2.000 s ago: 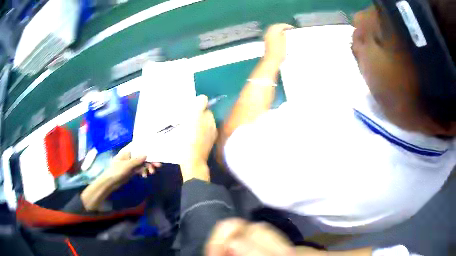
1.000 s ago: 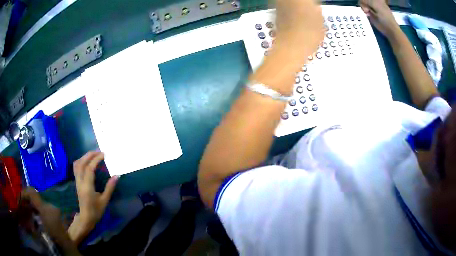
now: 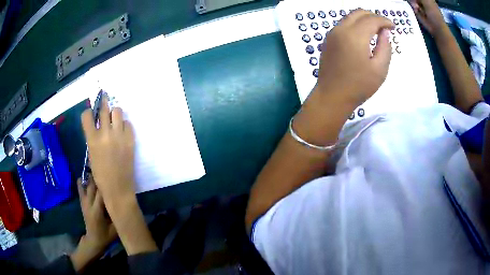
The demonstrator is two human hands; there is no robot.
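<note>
A white paper sheet point(image 3: 161, 123) lies in front of me at the left, with faint marks near its upper left. My right hand point(image 3: 110, 142) rests over the sheet's left edge. Its fingers are closed on a slim dark pen point(image 3: 98, 105) whose upper end lies near the marks. My left hand point(image 3: 95, 212) is just below and left, partly hidden behind the right wrist. Its fingertips are at the lower end of a slim silver tool point(image 3: 86, 161), which may be tweezers.
Grey metal fixture plates point(image 3: 92, 47) lie beyond the sheet. A blue bin point(image 3: 59, 166) holding a metal-topped bottle point(image 3: 21, 152) and a red bin point(image 3: 9, 201) are at left. At right a person in white point(image 3: 344, 215) reaches over a white sheet with rows of dark round parts point(image 3: 310, 49).
The view has swung down and settled. Since one second ago, my right hand has come from the lower left onto the sheet with the pen, and my left hand has left the sheet's edge.
</note>
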